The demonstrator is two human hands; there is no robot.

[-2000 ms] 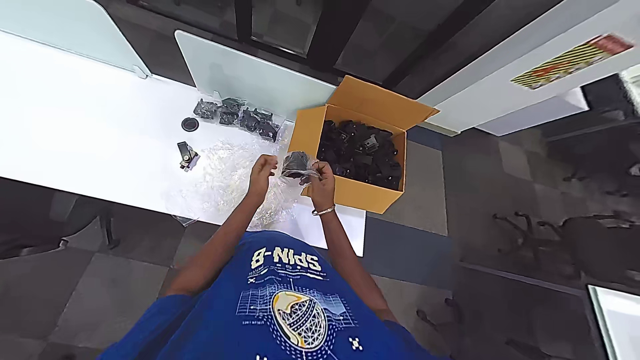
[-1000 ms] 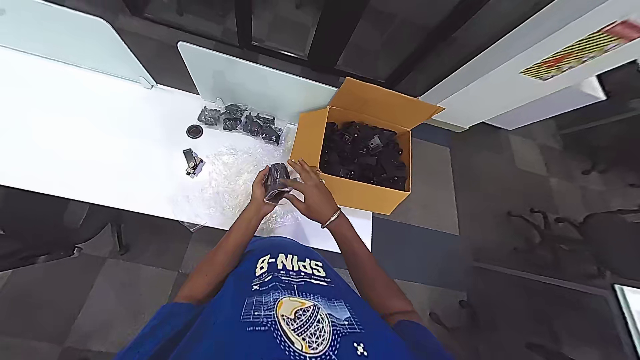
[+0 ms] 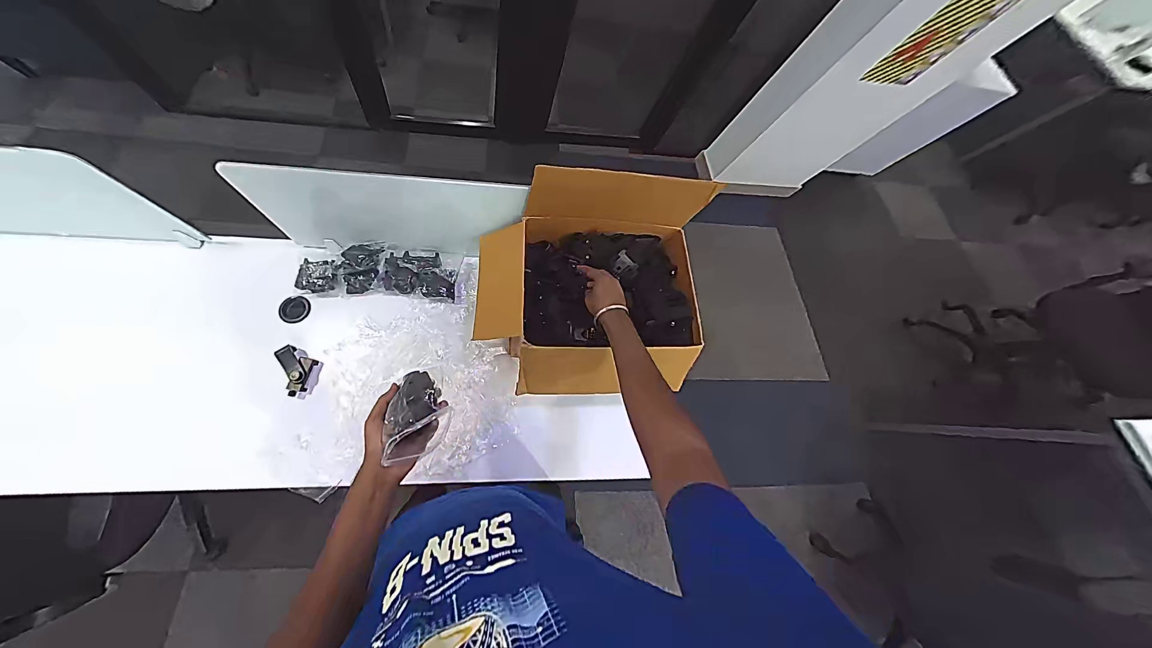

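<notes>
My left hand [image 3: 402,436] holds a black part in a clear plastic bag [image 3: 414,405] above a heap of clear plastic wrapping [image 3: 360,360] on the white table. My right hand [image 3: 603,292] reaches into the open cardboard box [image 3: 576,369], its fingertips among many black parts [image 3: 661,306]; whether they grip one I cannot tell. Several bagged black parts [image 3: 360,270] lie in a group left of the box. Nearer me, a round black disc [image 3: 294,309] and a small black and metallic device [image 3: 297,370] lie on the table.
The box stands at the right end of the white table [image 3: 135,360], its flaps spread out. A frosted divider panel [image 3: 387,202] runs along the table's far edge, with another [image 3: 81,198] at the left. Office chairs stand below the table at left and off to the right.
My right hand has left the bagged part, which both hands held a second ago, and has moved right into the box. My left hand has moved left with the bagged part.
</notes>
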